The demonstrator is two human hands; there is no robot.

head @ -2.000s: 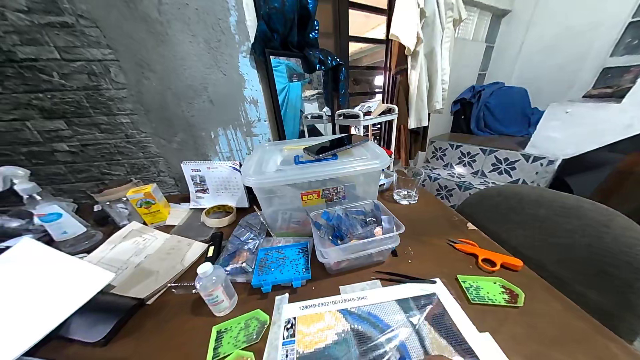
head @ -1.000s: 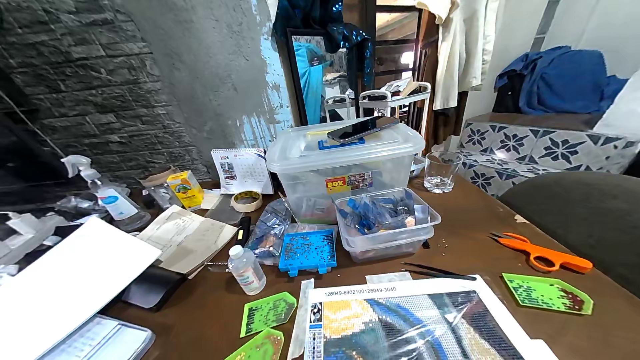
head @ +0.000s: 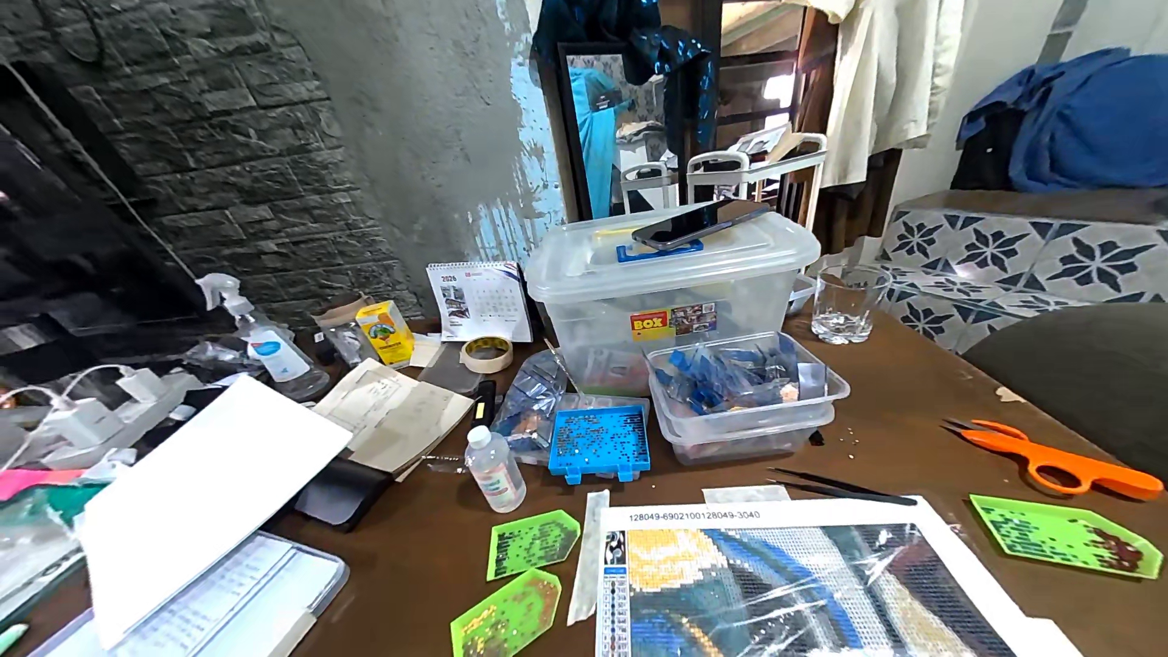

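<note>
Neither of my hands shows in the current view. A diamond painting canvas [head: 766, 584] with a partly filled picture and clear film lies at the bottom right. Two green bead trays [head: 534, 544] are left of it, and another green tray [head: 1063, 537] with dark red and dark beads lies to its right. Black tweezers [head: 844, 487] rest at the canvas's top edge, near orange-handled scissors [head: 1049, 456]. A blue tray [head: 599, 442] of small beads sits beside a clear plastic tub [head: 748, 429] of blue packets.
A large lidded plastic box [head: 675, 301] bears a phone [head: 698, 224]. Around are a glass [head: 845, 306], a small bottle [head: 495, 470], masking tape [head: 486, 354], a desk calendar [head: 480, 303], a spray bottle [head: 274, 351], white paper [head: 214, 502] and a power strip [head: 119, 420].
The view has swung left, bringing more of the table's left side and the power strip into sight. The things on the table have not plainly moved.
</note>
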